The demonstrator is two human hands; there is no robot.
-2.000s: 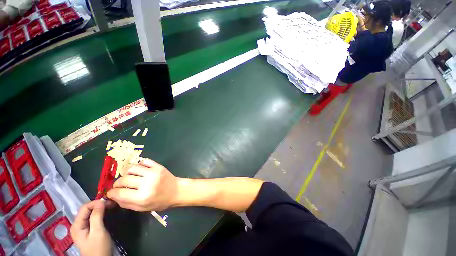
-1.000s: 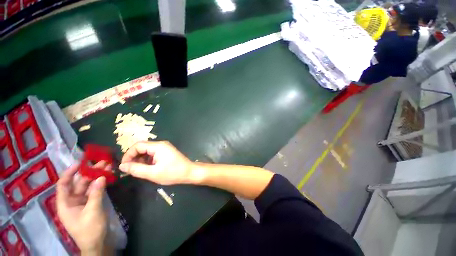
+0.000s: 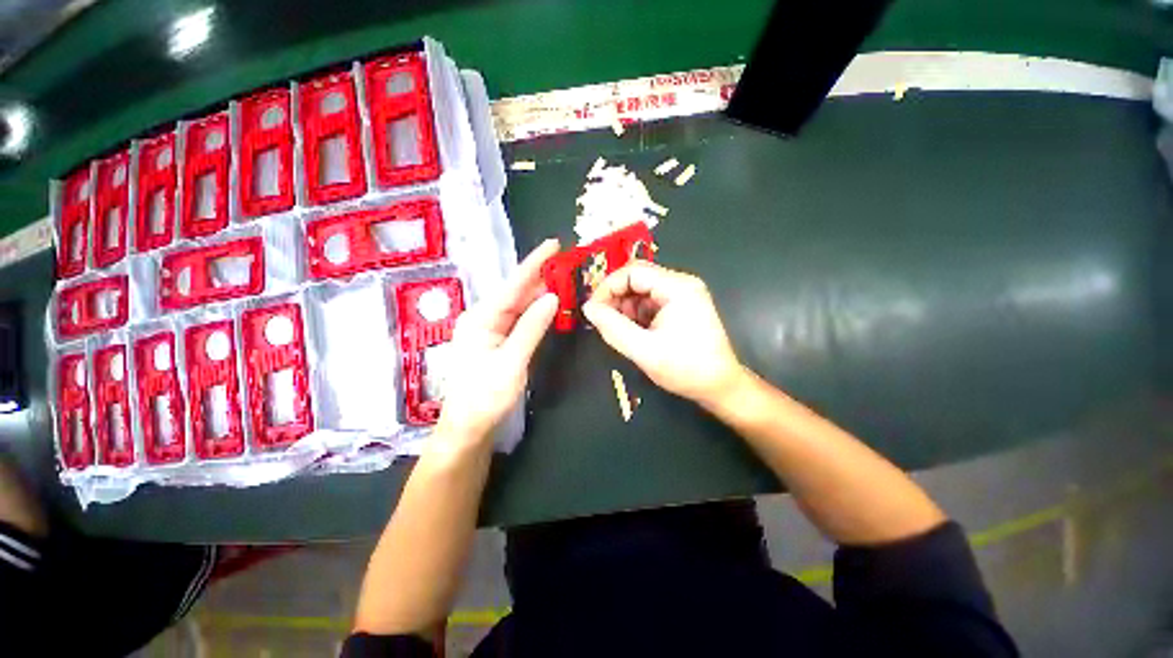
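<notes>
A red plastic housing point(image 3: 563, 273) is held above the dark green bench, in front of the heap of pale strips point(image 3: 615, 203). My left hand point(image 3: 495, 341) grips its left end between thumb and fingers. My right hand point(image 3: 669, 328) is at its right part, with thumb and index finger close together at its near edge. Whether a small piece is between these fingertips cannot be told. A few separate pale strips point(image 3: 624, 395) lie on the bench below the hands.
A blister tray point(image 3: 354, 366) with rows of red housings and one empty pocket lies at left. A black device point(image 3: 800, 64) hangs at the top. A pale edge strip point(image 3: 939, 73) borders the brighter green surface. Another person's arm point(image 3: 16, 501) shows at lower left.
The view has swung left, so the whole tray shows and the paper-like stack is gone from view. The housing has moved in front of the strip heap, with my right hand now against it.
</notes>
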